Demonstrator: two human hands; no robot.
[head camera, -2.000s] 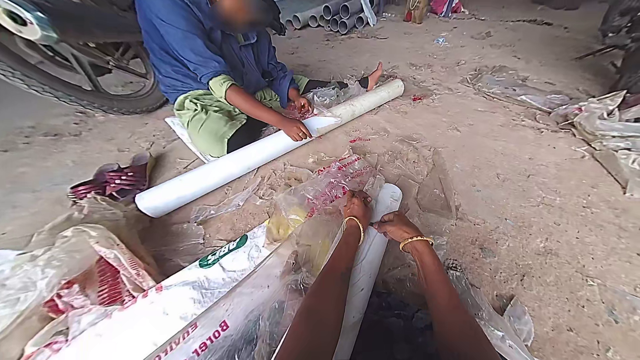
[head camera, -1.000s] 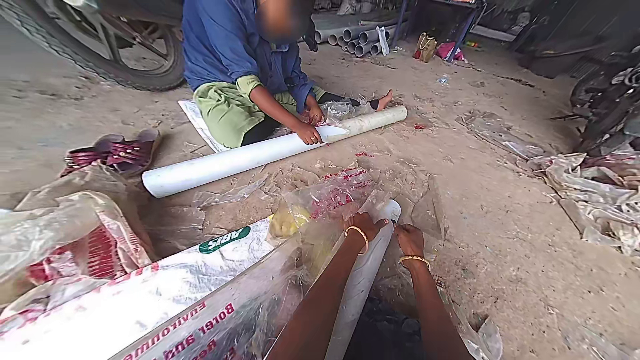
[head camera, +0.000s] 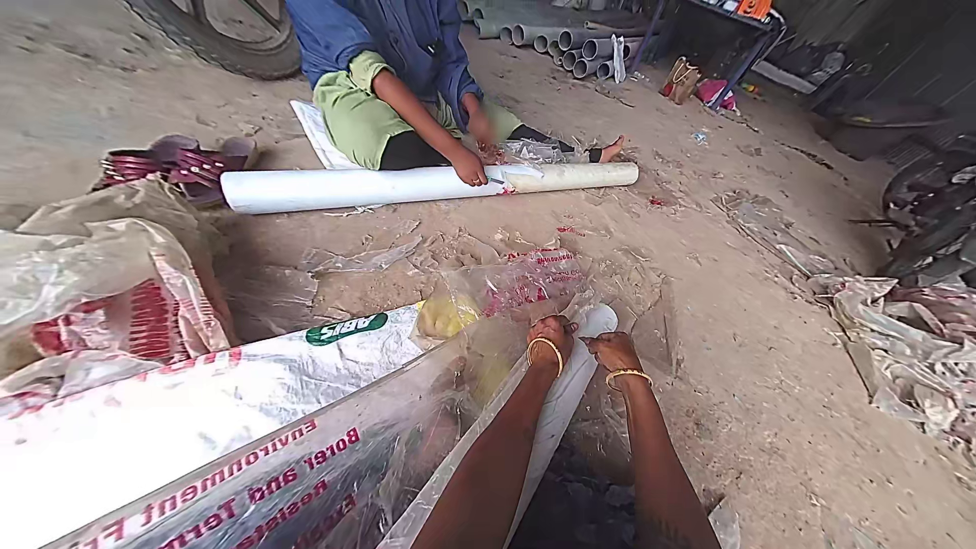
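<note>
A white pipe or roll (head camera: 560, 404) runs away from me between my forearms, its rounded far end just past my hands. My left hand (head camera: 553, 335) grips crumpled clear plastic film (head camera: 496, 305) on the pipe's left side. My right hand (head camera: 614, 351) has its fingers bent at the pipe's right edge, fingertips close to the left hand; whether they pinch anything is too small to tell. Printed clear plastic sheeting (head camera: 305, 457) lies to the left, over a white sheet with a green logo (head camera: 347, 329). Bangles circle both wrists.
Across from me a seated person (head camera: 404, 99) works with both hands at another long white pipe (head camera: 328, 189). Sandals (head camera: 179, 164) and crumpled plastic (head camera: 99, 282) are at left, more plastic (head camera: 907, 358) at right. Grey pipes (head camera: 572, 46) are stacked behind, beside a metal-legged table (head camera: 740, 69).
My hands have shifted slightly on the white pipe and the film. The other person's far hand has lifted away from their pipe. The view has moved somewhat.
</note>
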